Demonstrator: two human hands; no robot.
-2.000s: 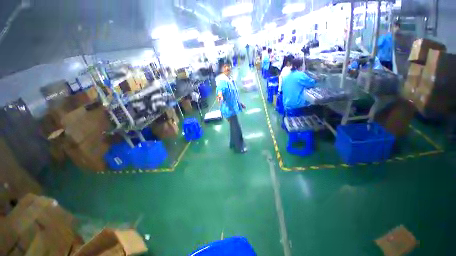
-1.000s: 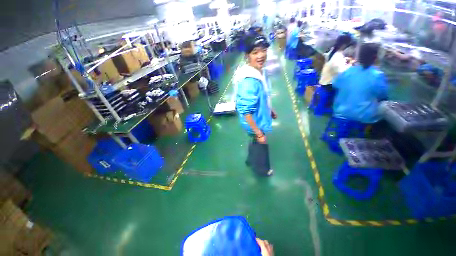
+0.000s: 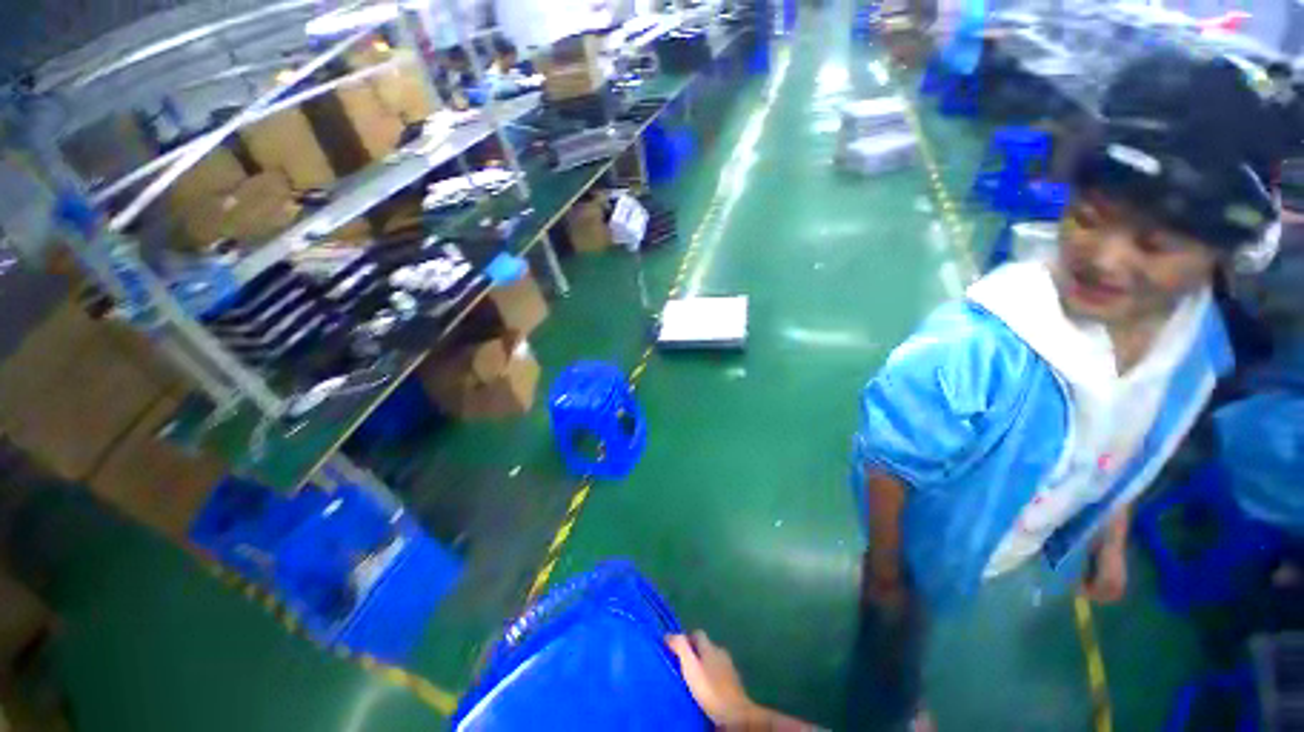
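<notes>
A bright blue plastic stool (image 3: pixel 579 665) is held in front of me at the bottom centre, cut off by the lower edge. My right hand (image 3: pixel 711 681) is on its right side, fingers against the rim. My left hand is not in view. Another blue stool (image 3: pixel 598 418) stands on the floor ahead, beside the yellow-black tape.
A person in a light blue jacket (image 3: pixel 972 415) stands close on the right. A pale flat stack (image 3: pixel 702 323) lies on the floor ahead. A workbench (image 3: pixel 415 336) runs along the left, with blue crates (image 3: pixel 336 551) and cartons (image 3: pixel 494 375) by it. Blue stools stand on the right.
The held stool and my right hand show more fully. The person is much nearer and further to the right. The standing stool and left workbench appear closer.
</notes>
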